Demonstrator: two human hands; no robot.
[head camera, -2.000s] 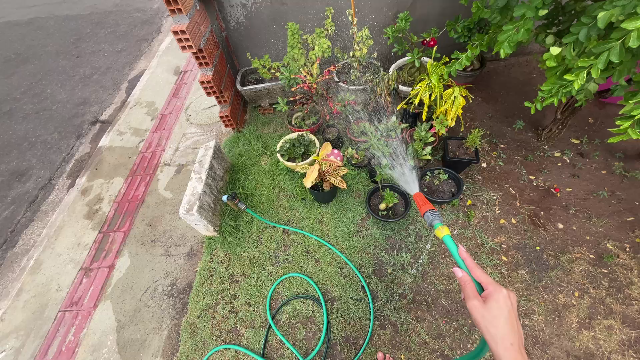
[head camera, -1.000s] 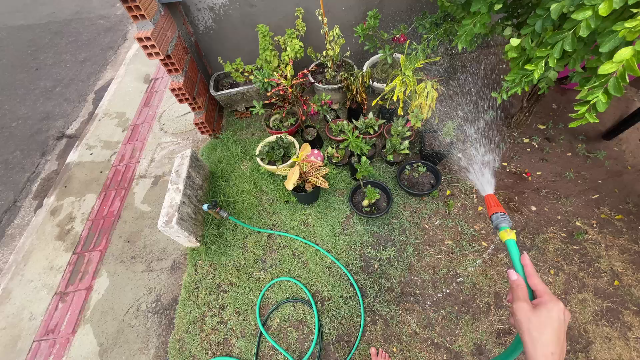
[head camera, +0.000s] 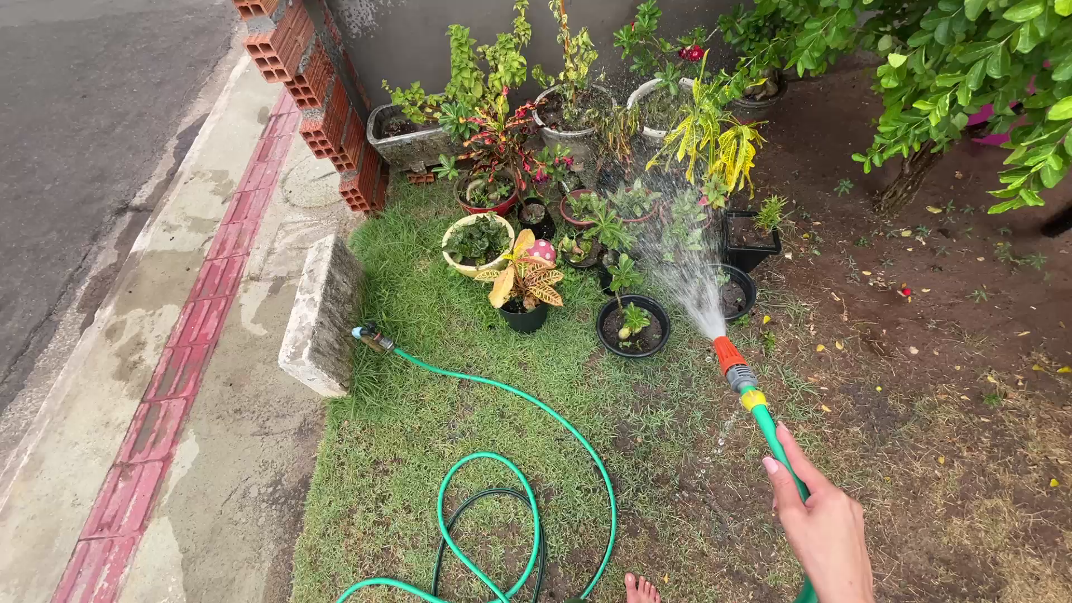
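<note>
My right hand is closed around a green garden hose at the lower right. An orange and grey spray nozzle on its end points up and slightly left. Water fans out over the potted plants, partly hiding those behind it. Just left of the nozzle stands a round black pot with a small plant; another black pot is right behind the spray. A croton in a dark pot and a cream bowl planter sit further left. My left hand is out of view.
Hose loops lie on the grass, running to a tap fitting beside a concrete block. Stacked hollow bricks stand by the grey wall. A leafy tree overhangs the right. My bare foot shows at the bottom edge.
The spray swung right, away from the pots toward the tree side, then came back left over the potted plants. My right hand has kept hold of the hose.
</note>
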